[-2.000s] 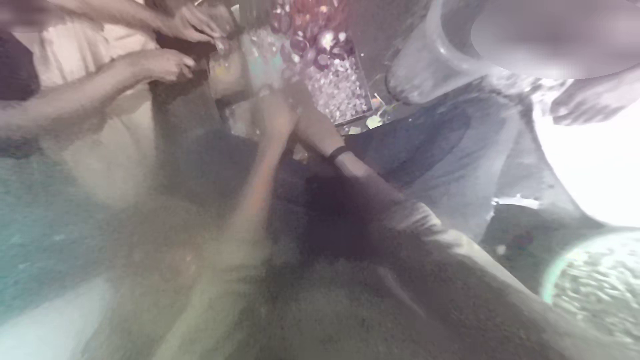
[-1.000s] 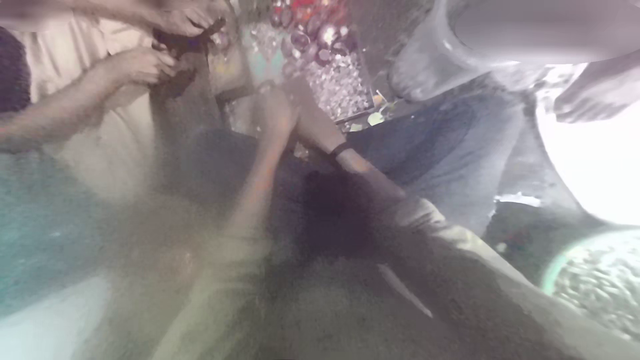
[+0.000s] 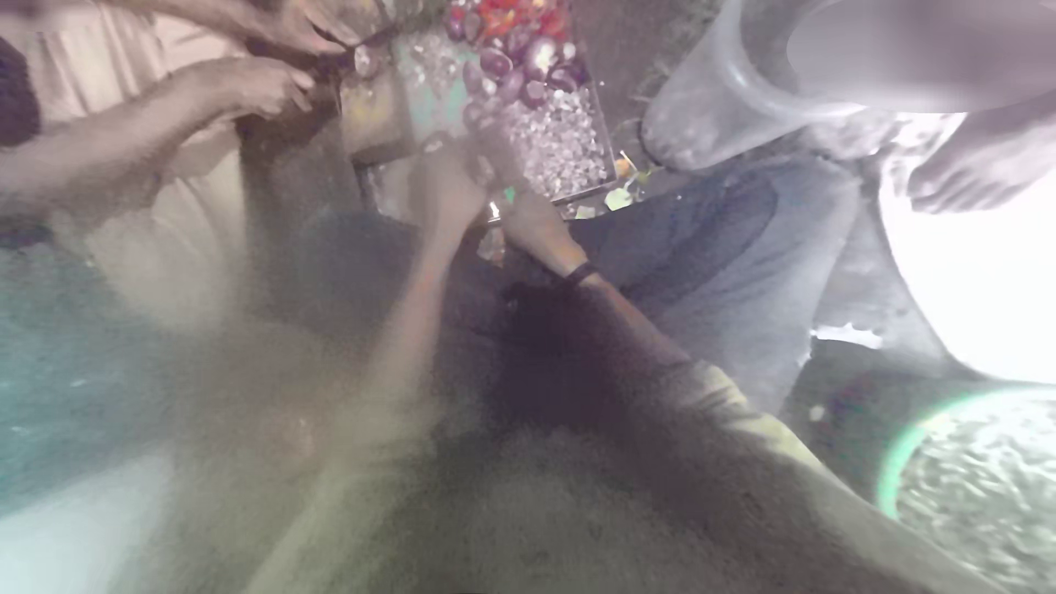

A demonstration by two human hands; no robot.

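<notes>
My left hand (image 3: 450, 186) and my right hand (image 3: 536, 227) are side by side at the near edge of a tray. The view is hazy, and whether either hand holds something cannot be told. A dark band circles my right wrist. Beyond my right hand lies a heap of small pale chopped pieces (image 3: 557, 144). Behind it sit purple onions (image 3: 516, 70), with red pieces (image 3: 524, 16) farther back. A pale green and white item (image 3: 433, 82) lies beyond my left hand. Between my wrists a small pale piece (image 3: 492, 246) shows against the dark clothing.
At the upper left are another person's hands (image 3: 272, 87), near the tray. A large pale vessel (image 3: 701, 107) stands at the upper right, with a person's foot (image 3: 978, 169) near it. A green-rimmed round container (image 3: 891, 470) with pale contents is at the lower right. Scraps (image 3: 619, 196) lie beside my leg.
The other person's hands at the upper left have shifted a little. My own hands stay in about the same place.
</notes>
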